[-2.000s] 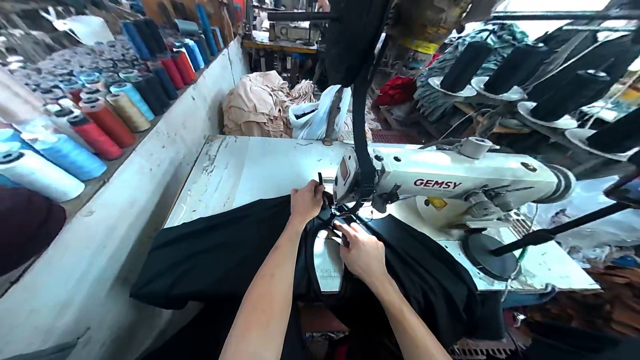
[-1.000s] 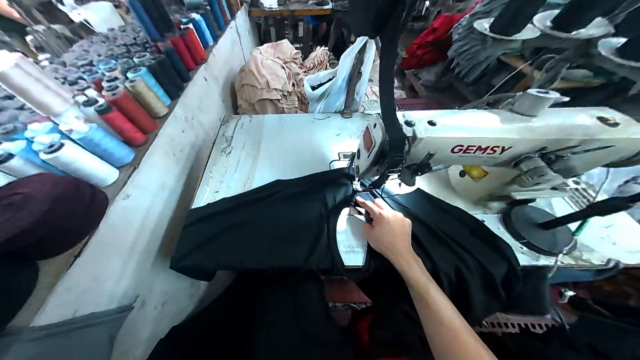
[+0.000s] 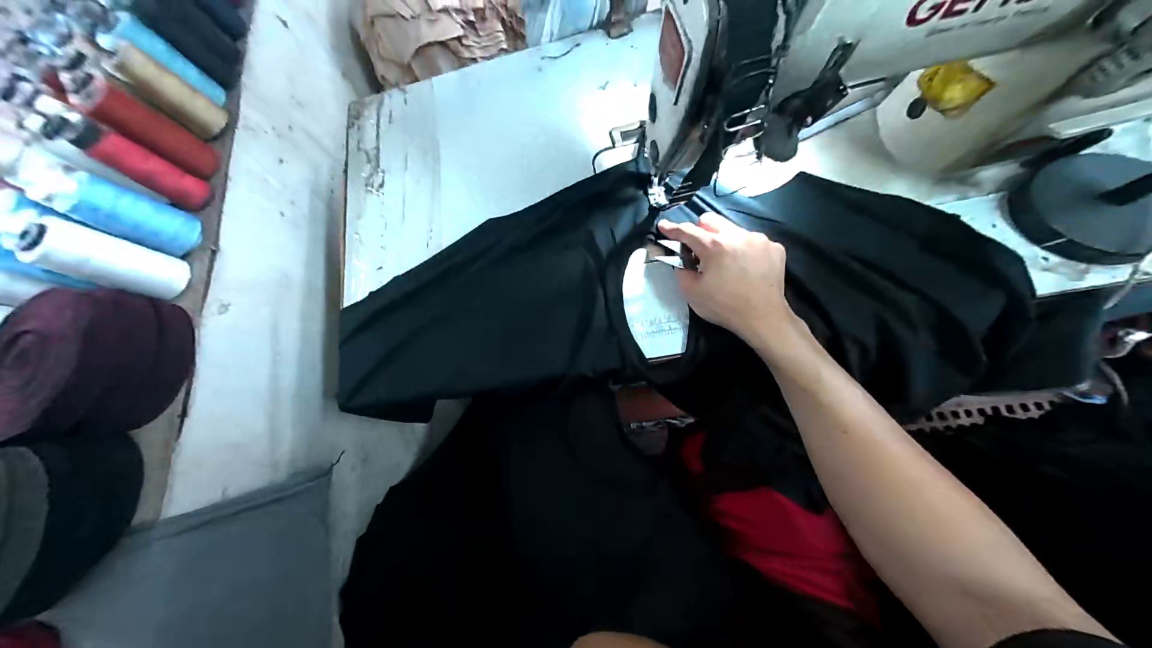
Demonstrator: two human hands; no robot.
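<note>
My right hand (image 3: 733, 274) is at the presser foot (image 3: 659, 193) of a Gemsy sewing machine (image 3: 688, 99), its index fingertip on the black garment (image 3: 504, 315). Tucked under its fingers is a small pointed metal tool, apparently thread snips (image 3: 666, 256). The garment spreads to both sides of the needle area, and its round, banded opening shows the pale machine bed (image 3: 655, 310). My left hand is out of view; a small patch of skin shows at the bottom edge, too little to identify.
Thread spools (image 3: 108, 256) in several colours and a dark maroon fabric roll (image 3: 90, 360) line the ledge at left. Beige cloth (image 3: 441, 36) lies behind the white table (image 3: 405, 171). A round grey disc (image 3: 1089, 207) stands at right; red cloth (image 3: 783, 540) hangs below.
My left hand, on the garment beside the needle two seconds ago, has left the view. My right hand remains near the presser foot. The view has moved closer and tilted down.
</note>
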